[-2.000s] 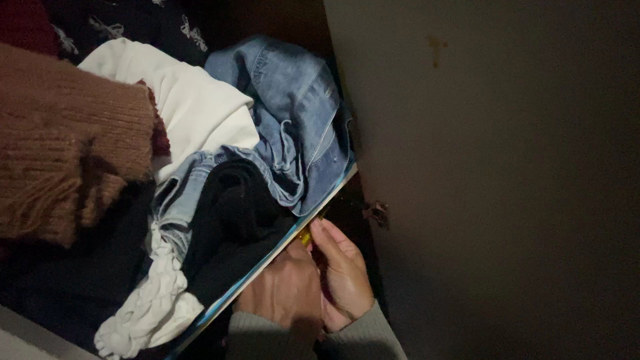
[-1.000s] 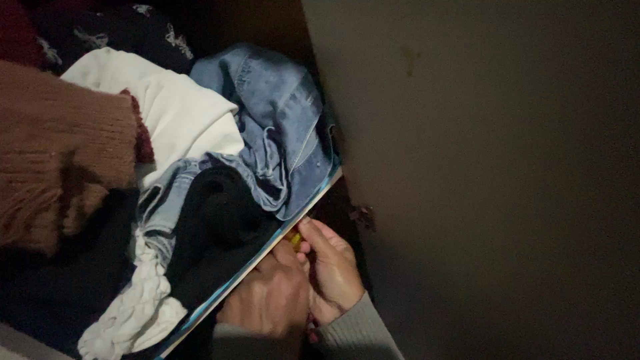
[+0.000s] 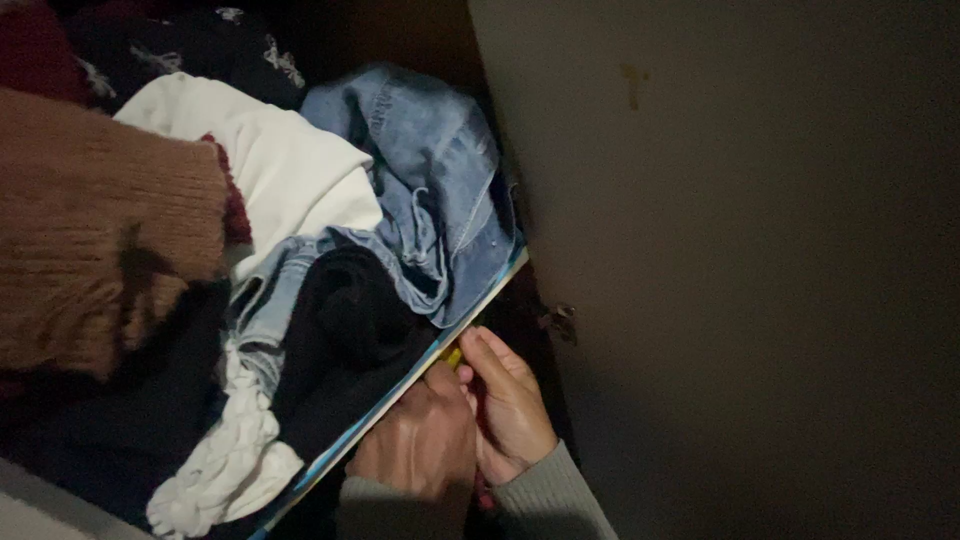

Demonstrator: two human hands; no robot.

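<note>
In the head view, both hands are close together at the outer side of a thin white-and-blue edge [image 3: 390,397]. A small yellow item [image 3: 454,356] shows between the fingertips; its kind cannot be told. My left hand [image 3: 420,442] is back up, its fingers curled and partly hidden near that item. My right hand [image 3: 514,405] has its thumb and fingertips against the edge, just right of the yellow item. Something red shows dimly below, between the wrists. Which hand grips the yellow item is unclear.
Behind the edge lie blue denim [image 3: 442,172], white cloth [image 3: 277,165], a black garment [image 3: 345,322], a brown knit garment [image 3: 97,240] and a braided white piece [image 3: 217,457]. A large grey-brown panel [image 3: 712,262] with a metal fitting [image 3: 561,324] at its edge stands at the right.
</note>
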